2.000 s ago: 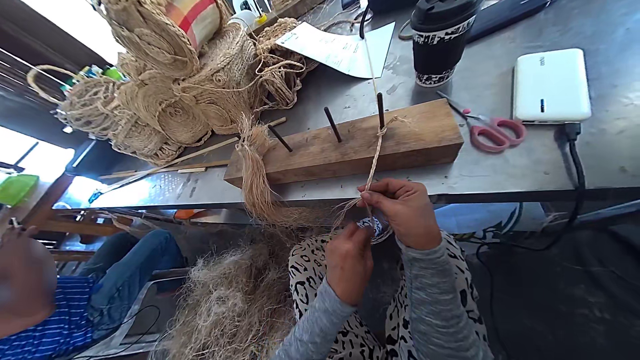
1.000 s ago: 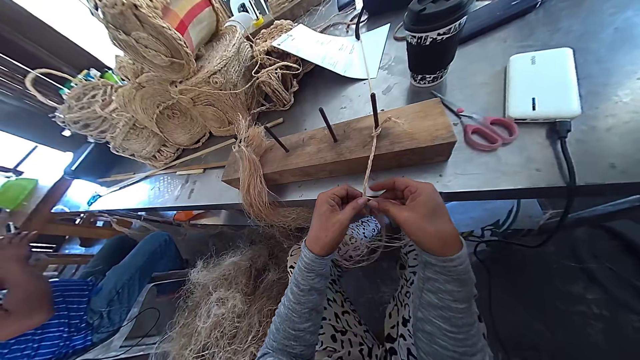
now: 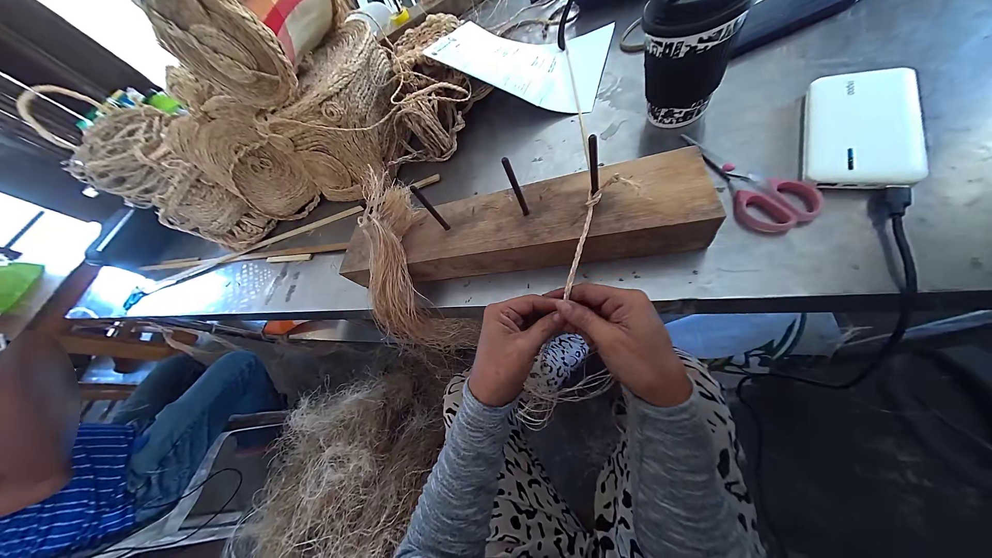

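Observation:
A braided cord of pale plant fibre (image 3: 580,249) is looped on the right metal peg (image 3: 594,164) of a wooden block (image 3: 496,232) and runs down to my hands. My left hand (image 3: 515,349) and my right hand (image 3: 624,337) meet at its lower end, fingertips pinching the strands just off the table's edge. Loose strands (image 3: 562,394) hang below my fingers. Two more pegs stand in the block, and a hank of combed fibre (image 3: 389,256) drapes over its left end. The strands between my fingertips are partly hidden.
Pink-handled scissors (image 3: 767,203), a white power bank with a cable (image 3: 866,128), a black lidded cup (image 3: 686,66) and a paper sheet (image 3: 535,66) lie or stand behind the block. Coiled woven fibre pieces (image 3: 271,155) fill the back left. Tangled fibre (image 3: 349,465) lies beside my legs; a seated person is left.
Two seconds ago my left hand was lower than my right; one second ago both had come level under the cord. They are still together there now.

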